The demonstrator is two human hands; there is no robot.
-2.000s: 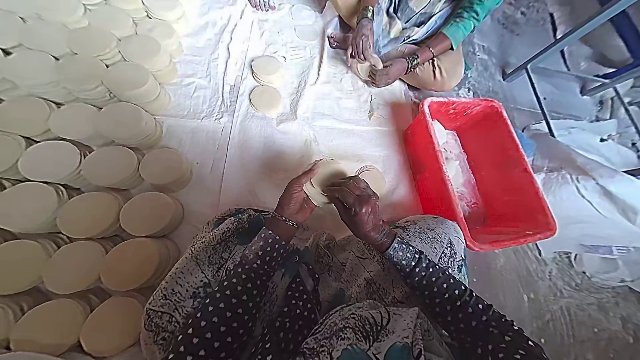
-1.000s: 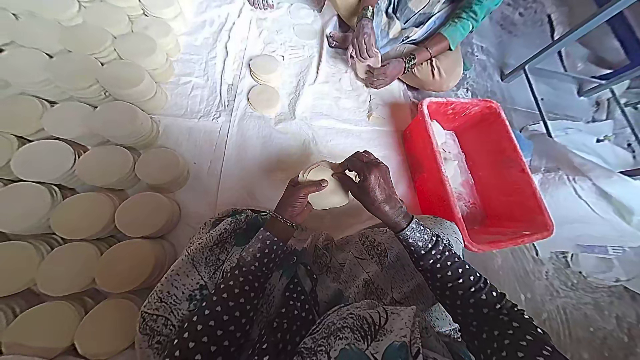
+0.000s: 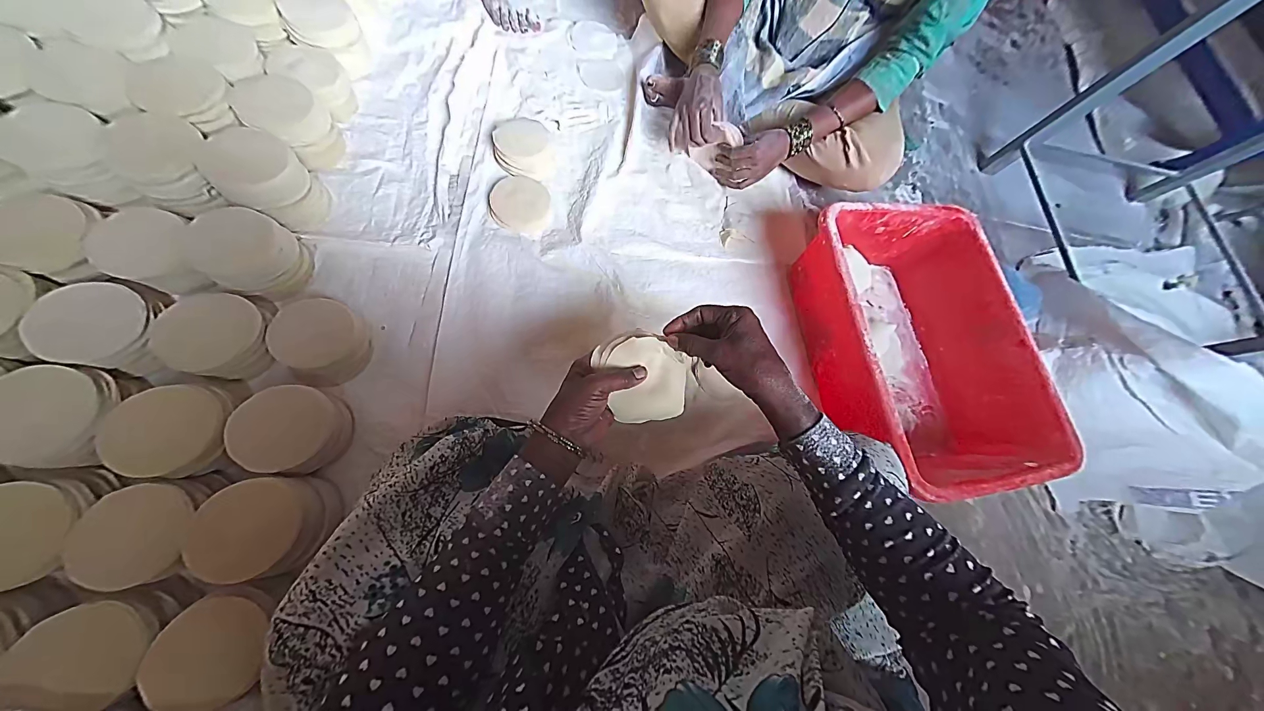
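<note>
My left hand (image 3: 585,403) grips a small stack of thin, round dough discs (image 3: 649,380), its thumb lying on the top one. At the stack's upper right edge, my right hand (image 3: 736,351) pinches the rim of a disc between thumb and fingertips. Both hands are above the white cloth (image 3: 385,286), over my lap. Two small piles of discs, one farther (image 3: 522,148) and one nearer (image 3: 519,204), lie on the cloth beyond my hands.
Many stacks of round discs (image 3: 279,430) fill the left side. On the right stands a red plastic tub (image 3: 1007,365) with white powder (image 3: 894,346) inside. A co-worker's hands (image 3: 726,143) hold a disc across the cloth. A metal frame (image 3: 1116,84) is at upper right.
Two seconds ago my right hand was over the discs with another disc showing beside it; since then it has moved to their upper right edge. The co-worker's hands have shifted slightly.
</note>
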